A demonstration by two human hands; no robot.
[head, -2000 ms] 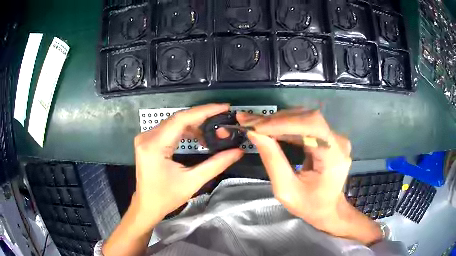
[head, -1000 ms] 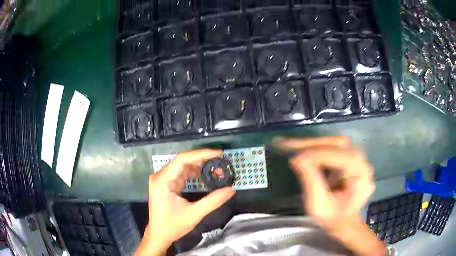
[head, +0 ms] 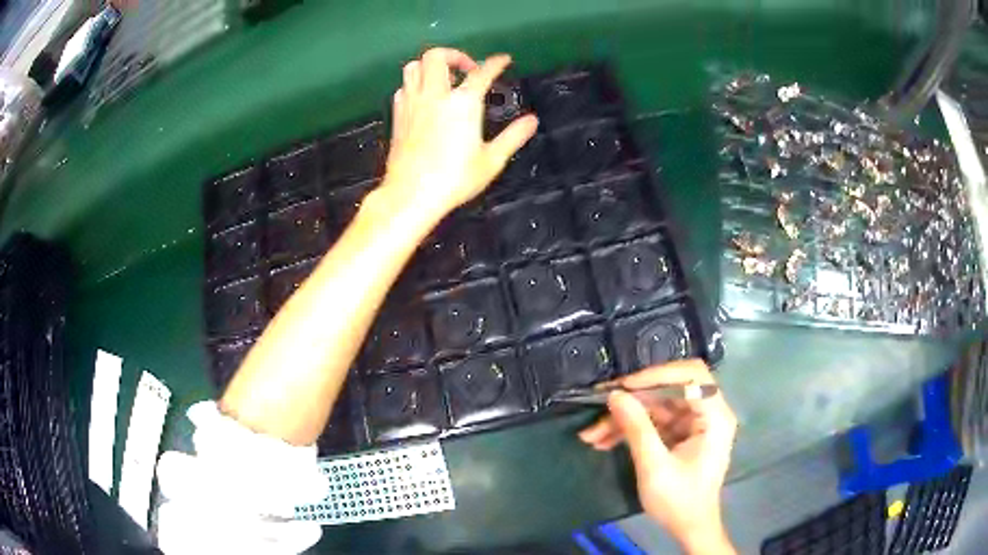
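Observation:
My left hand (head: 439,141) reaches over the black blister tray (head: 395,439) to its far edge. Its thumb and index finger are spread around a black round housing (head: 502,101) at a far pocket, with gaps showing between the fingertips and the housing. My right hand (head: 677,434) is at the tray's near right corner and holds metal tweezers (head: 585,395), tips pointing left over a near pocket. The pockets in view hold dark round housings; my left forearm hides some. The sheet of small rings (head: 395,483) lies on the green mat in front of the tray, partly under my left sleeve.
Two narrow white strips (head: 141,444) lie at the left, beside a black tray stack (head: 38,390). A clear tray of metallic bits (head: 856,217) is at the right. A blue object (head: 905,461) and black grid trays (head: 834,531) show below the bench's right edge.
My left hand has moved from above the ring sheet, where it held a housing, to the tray's far edge. My right hand moved away from the housing, still with the tweezers. The view has shifted.

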